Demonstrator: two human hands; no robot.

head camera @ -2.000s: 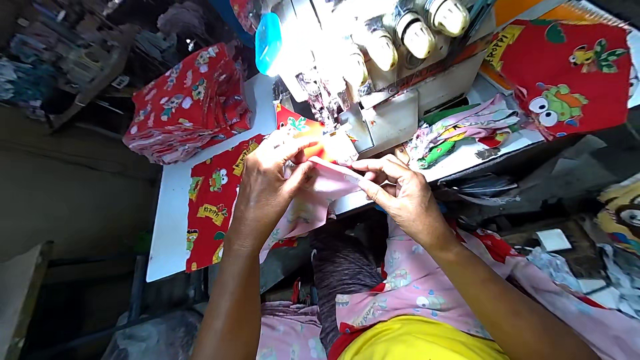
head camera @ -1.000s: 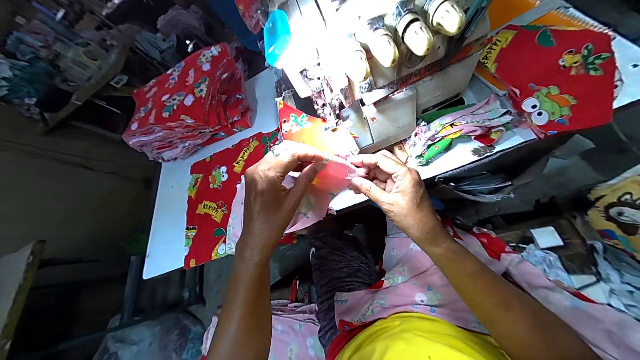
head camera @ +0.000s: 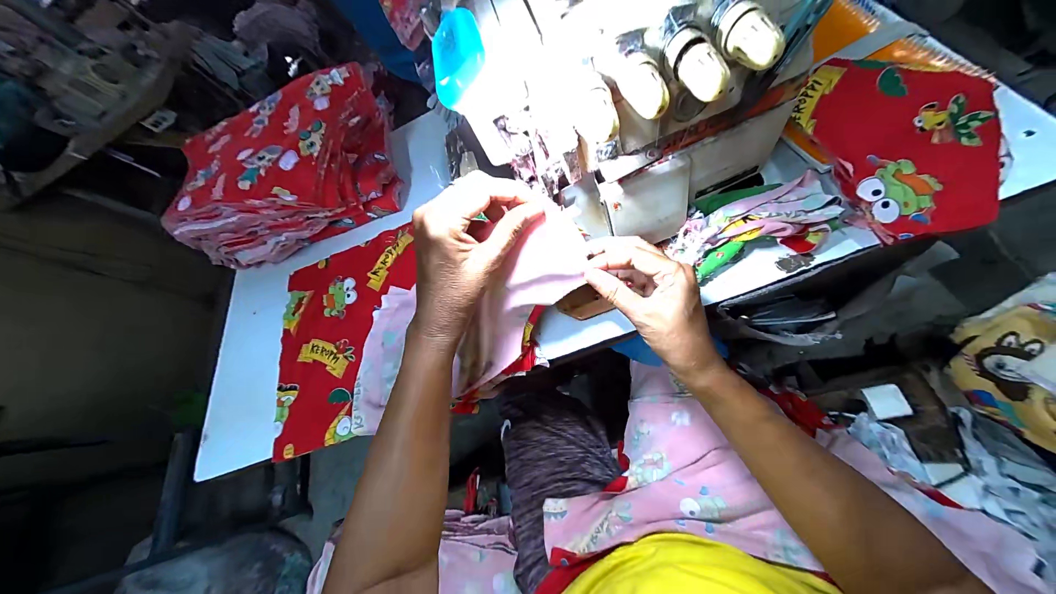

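Note:
A pink fabric piece is stretched between my two hands in front of an overlock sewing machine. My left hand pinches its upper left part, close to the machine's needle area. The fingertips of my right hand grip its right edge. Red printed fabric with cartoon frogs lies on the white table at the left, partly under pink cloth. The needle and presser foot cannot be made out in the glare.
A stack of red printed fabric pieces sits on the table's left. Crumpled pink and green scraps lie right of the machine, beside another red printed piece. Pink printed cloth covers my lap. The white table has an edge close to my legs.
My hands have moved apart, and the pink fabric, bunched between them one second ago, is now spread out more. The red stack has not moved.

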